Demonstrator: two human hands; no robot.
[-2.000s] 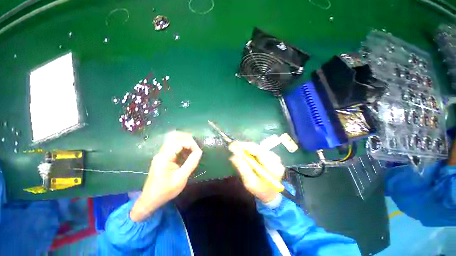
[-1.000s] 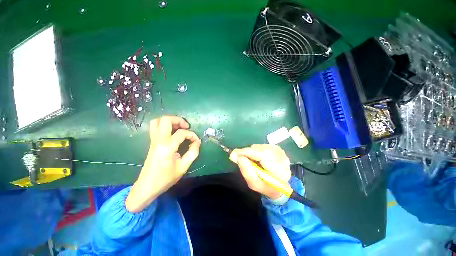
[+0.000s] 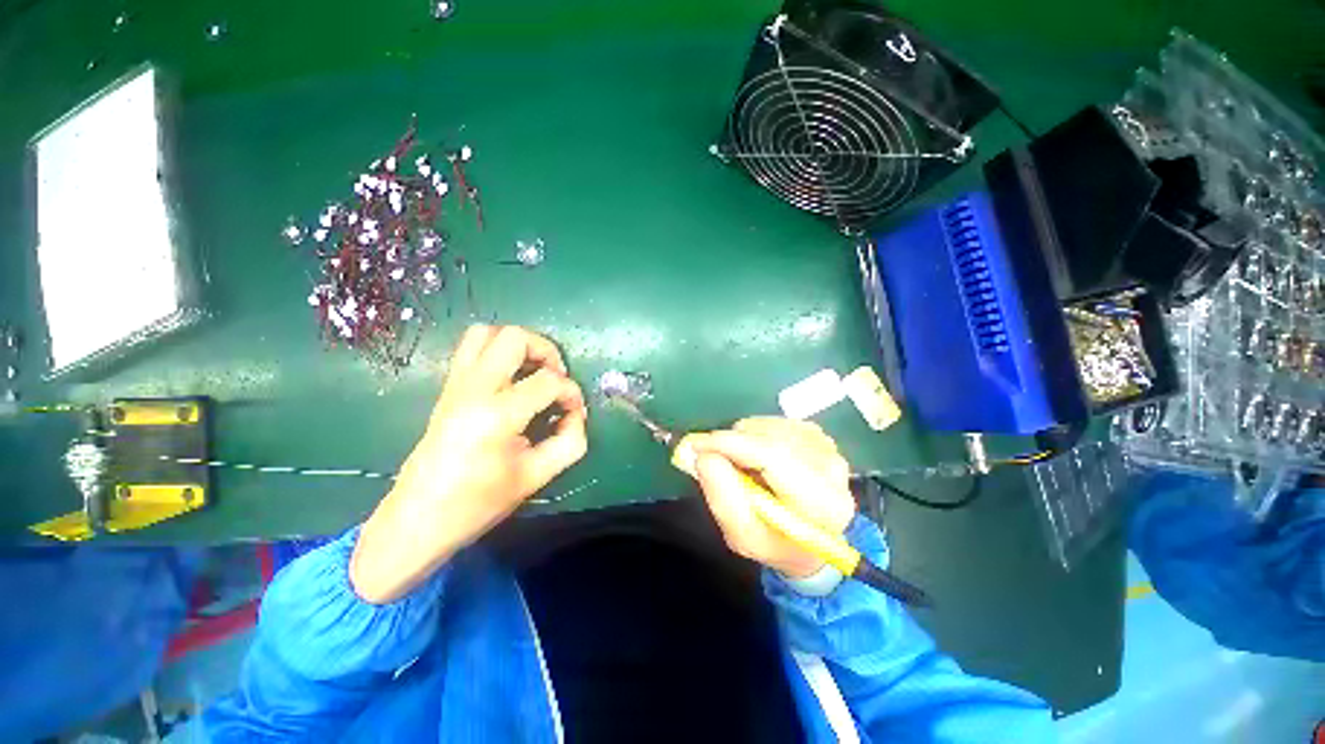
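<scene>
My right hand (image 3: 773,491) holds the yellow soldering iron (image 3: 792,532) like a pen, its black rear end pointing down right. Its metal tip is at a small pale clear piece (image 3: 616,384) on the green mat. My left hand (image 3: 494,429) is just left of the tip, thumb and forefinger pinched together on the thin solder wire (image 3: 291,470). The wire runs from the yellow and black spool stand (image 3: 157,455) at left. The wire's end between the fingers is too small to tell. A tangled pile of dark red wired parts (image 3: 381,259) lies beyond my left hand.
A white tray (image 3: 109,221) lies far left. A small round part (image 3: 529,253) lies mid-mat. Right are a black fan (image 3: 828,138), blue soldering station (image 3: 971,313), brass wool tray (image 3: 1110,352), two small blocks (image 3: 811,394) and clear blister trays (image 3: 1279,276). Another person's blue sleeve (image 3: 1228,560) shows at right.
Since the first frame, the iron tip has come down to the small clear piece and the view has moved closer. In the last second, my left hand has shifted slightly; the right has barely moved.
</scene>
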